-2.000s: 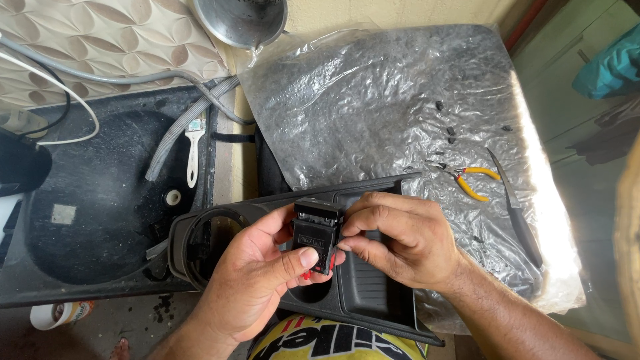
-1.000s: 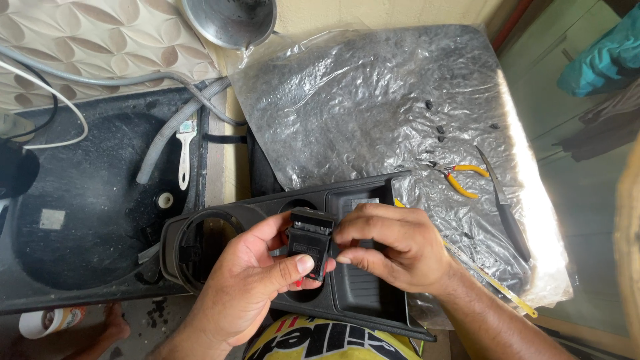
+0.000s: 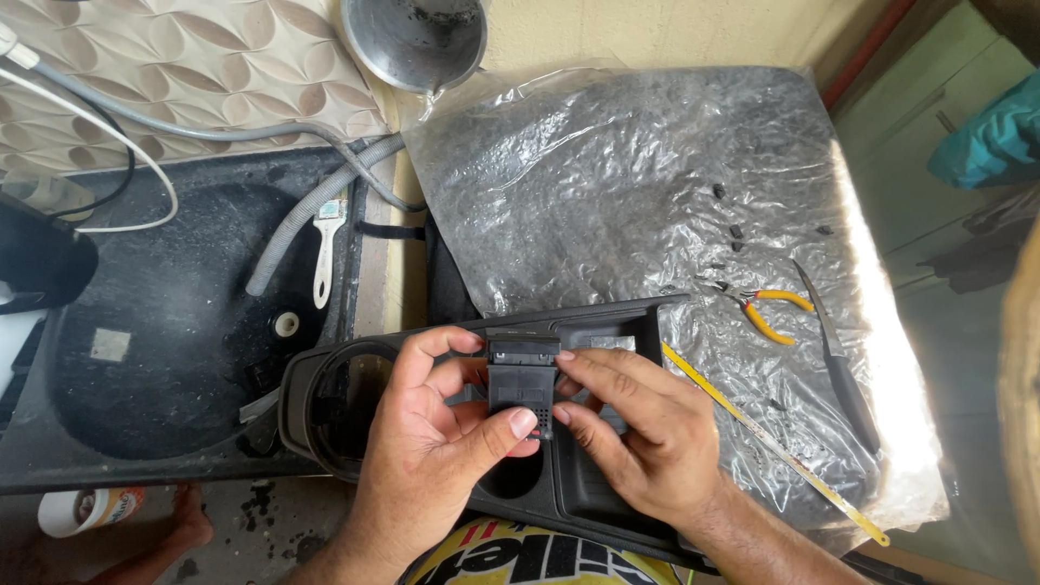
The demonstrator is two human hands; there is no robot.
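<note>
My left hand [image 3: 455,431] grips a small black plastic module [image 3: 522,382], its thumb pressed on the lower front. Vents and a bit of red show near the module's lower end. The fingertips of my right hand [image 3: 642,414] touch its right edge. Beneath both hands lies a long black plastic console panel [image 3: 609,520], with a round opening at its left, a round cup recess and a ribbed tray at its right. Part of the panel is hidden by my hands.
Plastic sheeting [image 3: 585,203] covers the surface beyond, bearing yellow-handled pliers [image 3: 760,313], a knife [image 3: 845,382], a yellow hacksaw blade [image 3: 780,447] and black fragments [image 3: 736,237]. At left, a dark sink [image 3: 162,325] holds a paintbrush [image 3: 326,252] and a corrugated hose [image 3: 309,215]. A metal pot [image 3: 414,41] stands behind.
The fingers of my right hand have shifted on the module's right side. The hacksaw blade, largely hidden two seconds ago, now shows fully. The view has shifted somewhat.
</note>
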